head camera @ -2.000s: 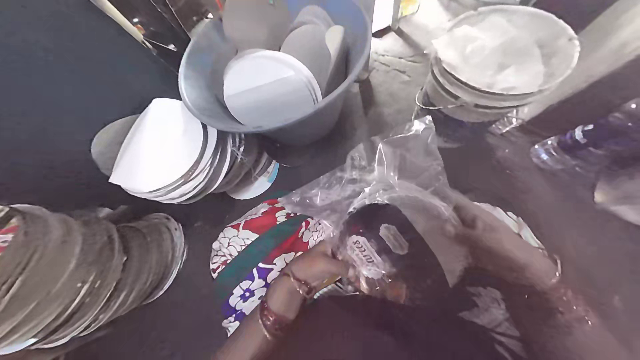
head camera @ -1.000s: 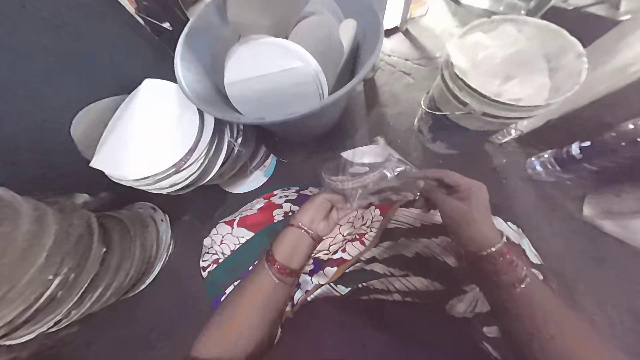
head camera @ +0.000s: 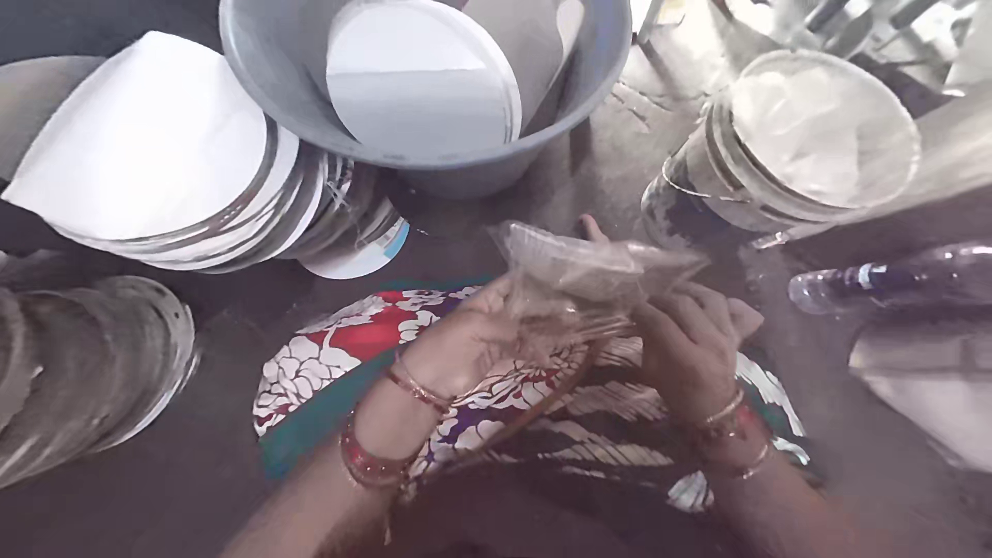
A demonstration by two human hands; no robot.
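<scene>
A crumpled, folded clear plastic bag (head camera: 581,271) is between my two hands, above a lap covered by red, white, purple and green floral cloth (head camera: 310,372). My left hand (head camera: 480,333) grips the bag's left side, its fingers partly hidden by the plastic. My right hand (head camera: 690,341) holds the right side, the back of the hand showing and its fingertips hidden behind the film. Bangles circle both wrists. Whether anything lies inside the folded plastic, I cannot tell.
Ahead stands a grey plastic tub (head camera: 465,155) holding round discs. White-topped discs (head camera: 155,147) are stacked left of it, with darker round discs (head camera: 101,364) nearer. At the right are a bucket (head camera: 821,139) with pale contents and a clear plastic bottle (head camera: 891,275) lying down.
Two seconds ago the bag was spread out, with a dark item bearing writing at it; that item no longer shows. The bag is now bunched between my hands. The view has moved closer to the tub.
</scene>
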